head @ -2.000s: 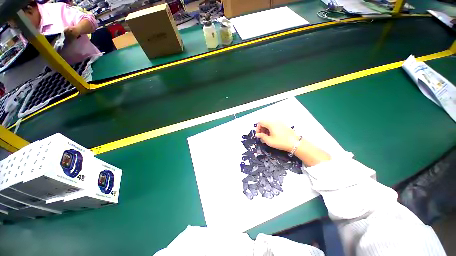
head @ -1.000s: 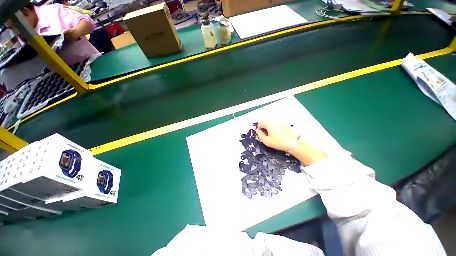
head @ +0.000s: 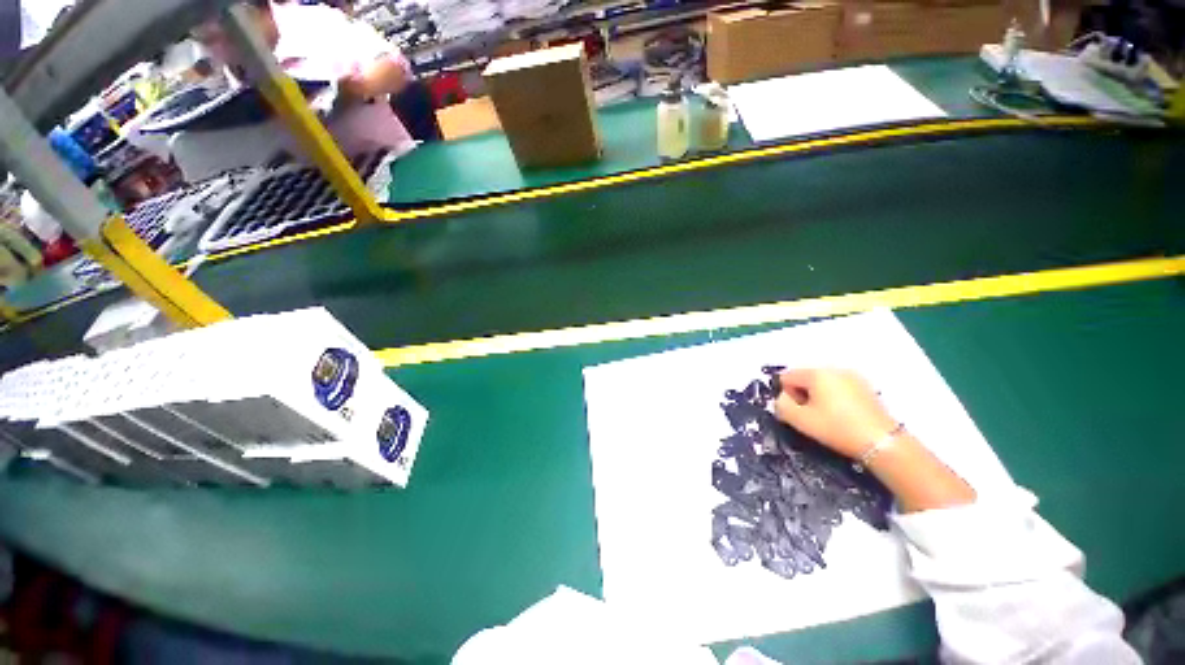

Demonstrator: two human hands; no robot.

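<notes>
A loose pile of small black parts [head: 786, 500] lies on a white sheet [head: 650, 455] on the green bench. My right hand [head: 832, 413] is over the top edge of the pile, palm down, with thumb and fingertips pinched together at a small black part. A bracelet is on the wrist and a white sleeve covers the forearm. My left hand is not in view; only a white sleeve [head: 565, 634] shows at the bottom edge.
Rows of white watch boxes [head: 260, 390] stand at the left. Yellow edge strips [head: 1014, 283] border the dark green belt [head: 624, 253]. Across it are a brown carton [head: 543, 111], small bottles [head: 673, 124], a white sheet [head: 832, 101], dark trays [head: 293, 201] and a person in pink.
The camera view has swung left, so the scene sits further right and more white boxes show. My right hand stays at the top of the pile, fingers still pinched.
</notes>
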